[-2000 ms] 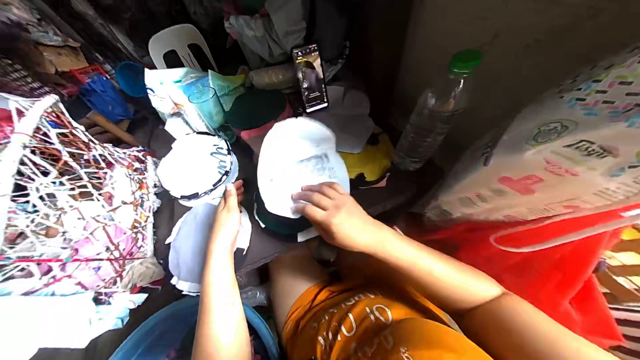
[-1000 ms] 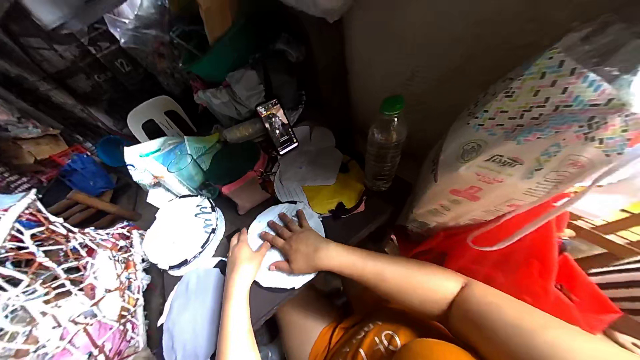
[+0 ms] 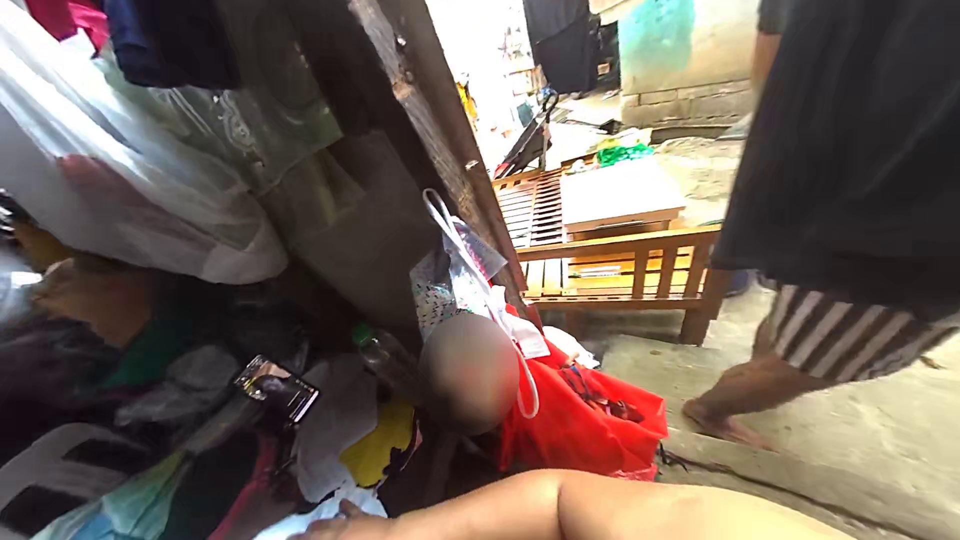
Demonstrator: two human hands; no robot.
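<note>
At the bottom edge, my right hand (image 3: 346,523) rests on a piece of white cloth (image 3: 319,516), and the frame cuts off most of both. Whether its fingers grip the cloth cannot be told. My left hand is out of view. Just beyond the cloth lie a yellow piece of fabric (image 3: 381,444) and grey fabric pieces (image 3: 330,427). A phone with a lit screen (image 3: 277,390) leans behind them, with a green-capped plastic bottle (image 3: 386,360) to its right.
A red bag (image 3: 585,420) stands right of the bottle, beside a wooden post (image 3: 450,142). Past it are a slatted wooden bench (image 3: 619,244) and a person in striped shorts (image 3: 832,330) on the concrete. A translucent plastic bag (image 3: 172,195) hangs at upper left.
The view has swung far up and to the right. My left hand has left the view, and a standing person now shows at the right.
</note>
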